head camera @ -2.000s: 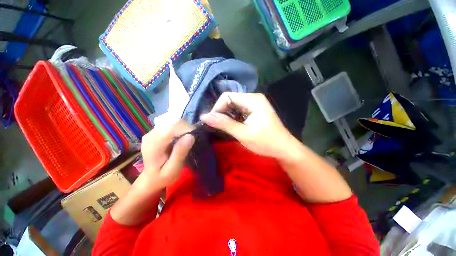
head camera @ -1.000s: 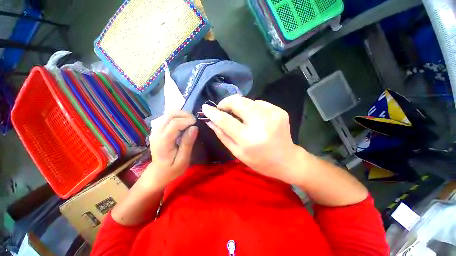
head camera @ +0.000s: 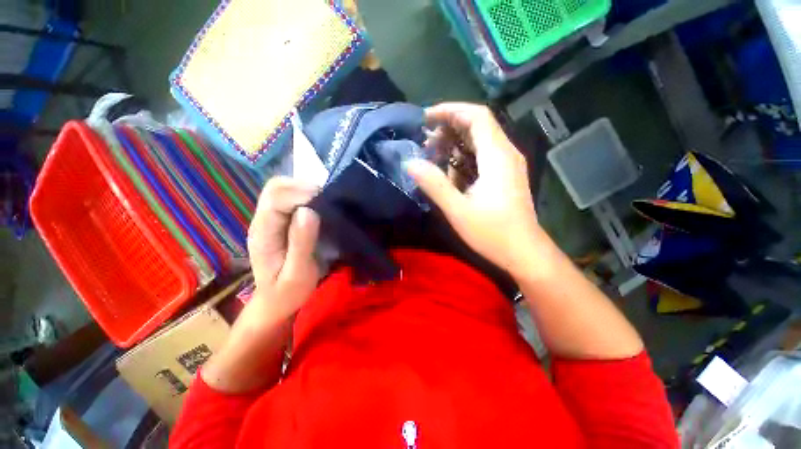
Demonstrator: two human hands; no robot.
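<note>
My left hand (head camera: 285,232) pinches the left edge of a navy garment piece (head camera: 364,215) between thumb and fingers. The navy piece hangs over the lap in front of the red top. My right hand (head camera: 479,175) is curled to the right of the cloth, with something small and dark with a metal glint inside the fist, likely a slim tool. A fine pale line crosses the cloth between the hands. A grey-blue garment piece (head camera: 351,131) with pale stitching lies beyond the hands. A white cloth flap (head camera: 307,158) stands up by my left hand.
A red plastic basket (head camera: 114,232) tilts at the left, with stacked baskets (head camera: 180,184) beside it. A cardboard box (head camera: 171,359) is at lower left. A yellow-cream woven seat or mat (head camera: 263,70) lies beyond the lap. A green plastic basket (head camera: 540,26) is at the top. Dark-and-yellow items (head camera: 694,202) are at right.
My right hand has moved away from my left hand, up and to the right, and its fingers have curled. The navy piece now shows spread between the hands. My left hand still pinches it.
</note>
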